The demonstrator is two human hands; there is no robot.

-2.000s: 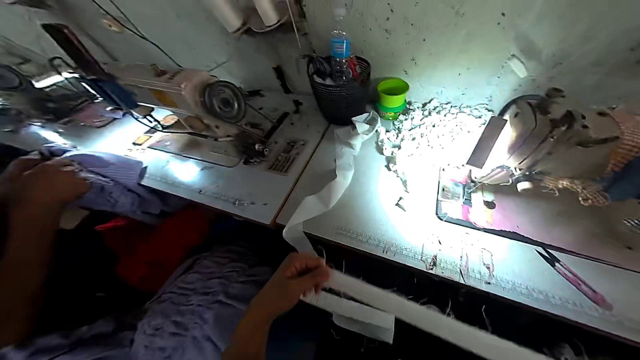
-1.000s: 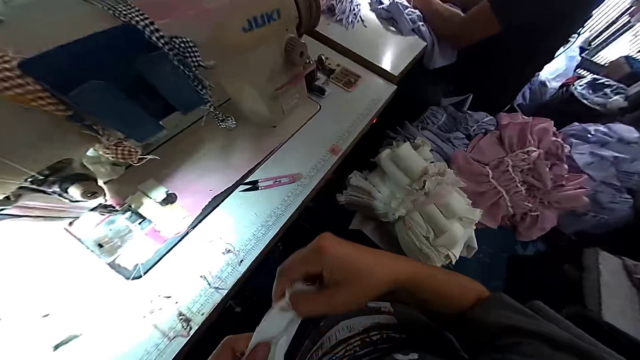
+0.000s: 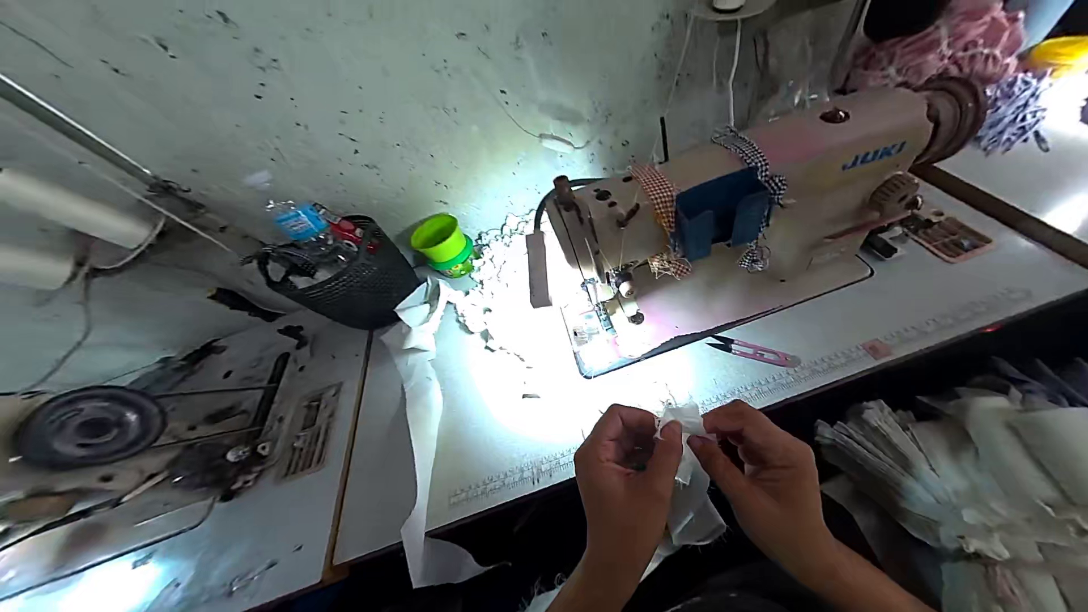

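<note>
Close to the table's front edge, my left hand (image 3: 629, 480) and my right hand (image 3: 765, 480) pinch a small piece of white fabric (image 3: 682, 418) between thumbs and fingers. More white cloth hangs below them. Behind the hands stands a JUKI sewing machine (image 3: 816, 161), its needle area lit. Pink-handled thread snips (image 3: 755, 351) lie on the table in front of the machine bed. A long white fabric strip (image 3: 421, 425) runs down the table to the left and over the front edge.
A black plastic basket (image 3: 361, 285) holding a bottle and a green container (image 3: 442, 242) stand by the wall. White scraps (image 3: 501, 272) lie beside the machine. Another sewing machine (image 3: 93, 429) is at left. Bundled pale fabric pieces (image 3: 1003, 467) are at lower right.
The view has swung widely. Two seconds ago one hand held a long white strip near the table edge; now both my hands pinch a small white piece together.
</note>
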